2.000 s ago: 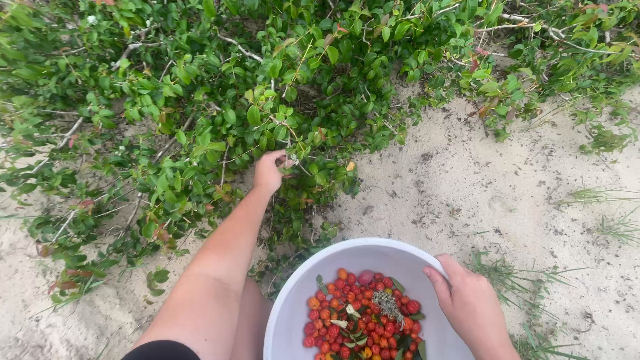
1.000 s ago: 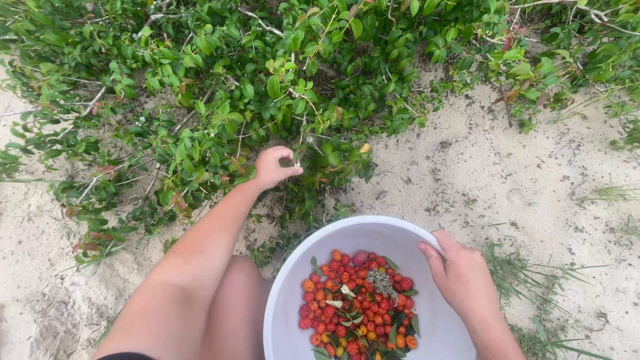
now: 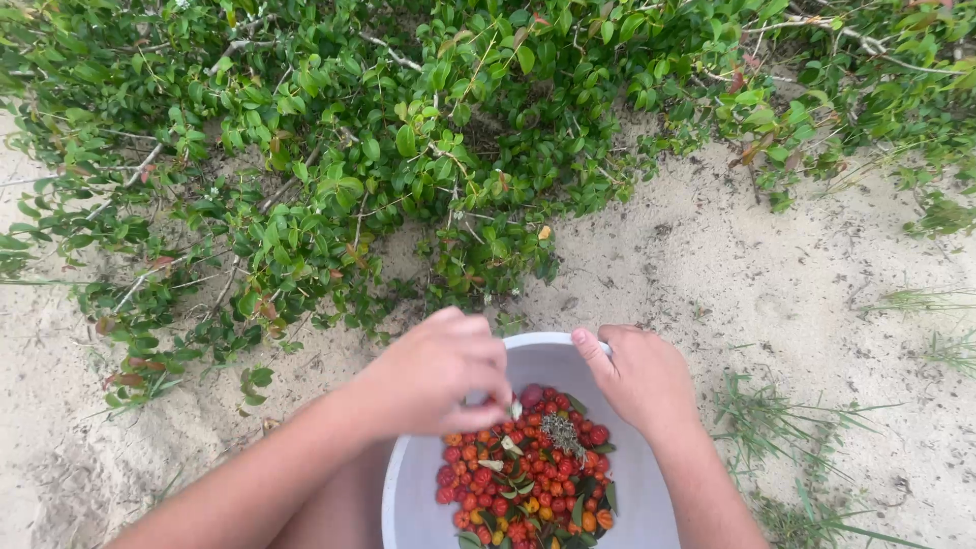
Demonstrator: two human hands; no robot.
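A pale grey bowl [image 3: 648, 488] holds many small ribbed red and orange berries [image 3: 541, 480], with green leaves and a dry grey sprig [image 3: 562, 433] among them. My right hand [image 3: 644, 374] grips the bowl's far rim, thumb on top. Over the bowl's upper left part is my left hand [image 3: 450, 374], slightly blurred, its thumb and fingertips pinched together around a small pale whitish-green bit [image 3: 516, 410], perhaps a flower or leaf. The berries below the left hand are partly hidden by it.
A low green leafy shrub [image 3: 427, 145] spreads across the upper part of the view, with bare grey twigs poking out. Pale sand [image 3: 732, 267] lies in front of it and to the right. Grass tufts [image 3: 785, 419] grow at the right. My bare leg is under the left forearm.
My left hand has come away from the shrub's lower branches and is now over the bowl. My right hand stays on the rim, and the bowl appears farther up in view.
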